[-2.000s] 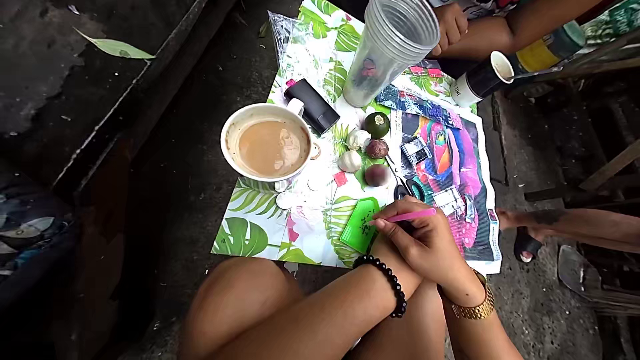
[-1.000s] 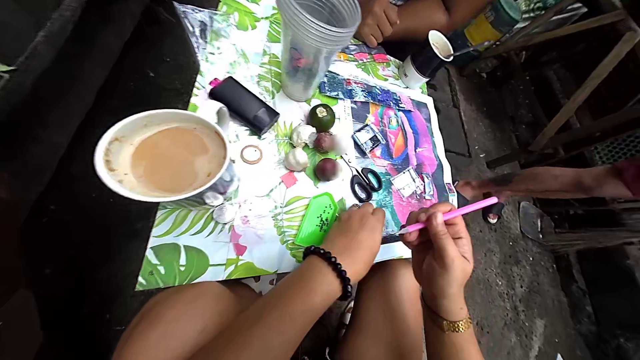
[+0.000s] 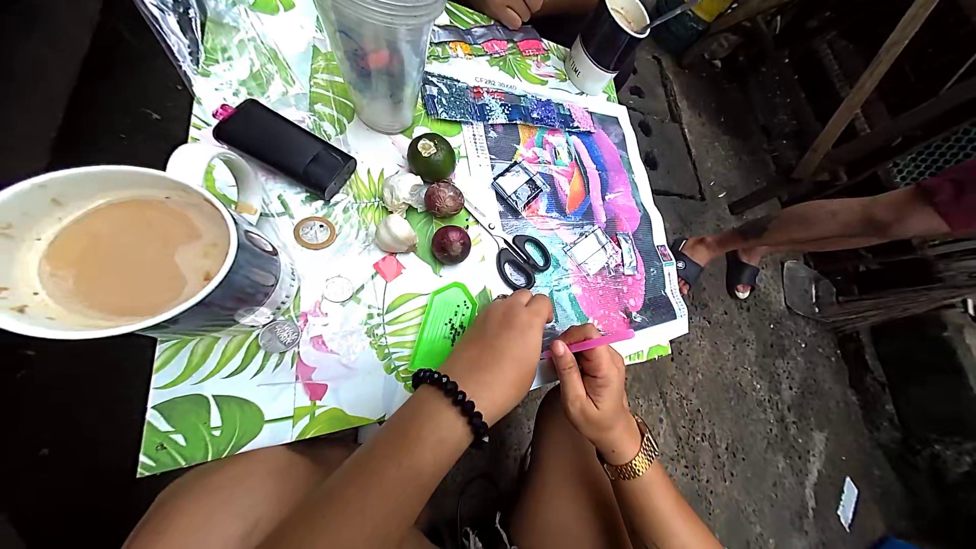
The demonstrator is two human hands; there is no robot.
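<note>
My right hand (image 3: 595, 377), at the near right edge of the diamond-painting canvas (image 3: 644, 229), holds a pink pen (image 3: 604, 342) between thumb and fingers. The pen's left end reaches toward my left hand (image 3: 507, 347), which rests knuckles up over the canvas's near corner. Its fingertips are hidden, so what it holds cannot be told. Touching its left side is a green plastic tray (image 3: 438, 324) with small dark beads. Black-handled scissors (image 3: 518, 258) lie just beyond. On the canvas are small clear plastic boxes (image 3: 520, 185) and a strip of bead packets (image 3: 503, 104).
A mug of milky drink (image 3: 259, 267) stands at left, near coins (image 3: 315, 232) and a black bottle (image 3: 282, 146). Onions (image 3: 451, 245), garlic (image 3: 396, 233) and a green fruit (image 3: 431, 156) sit mid-table. Behind are stacked clear cups (image 3: 381, 69) and another mug (image 3: 598, 57). Another person's legs (image 3: 831, 225) are at right.
My right hand has moved off the green tray to the right, carrying the pink pen. My left hand now lies beside the tray. The view has shifted and come closer.
</note>
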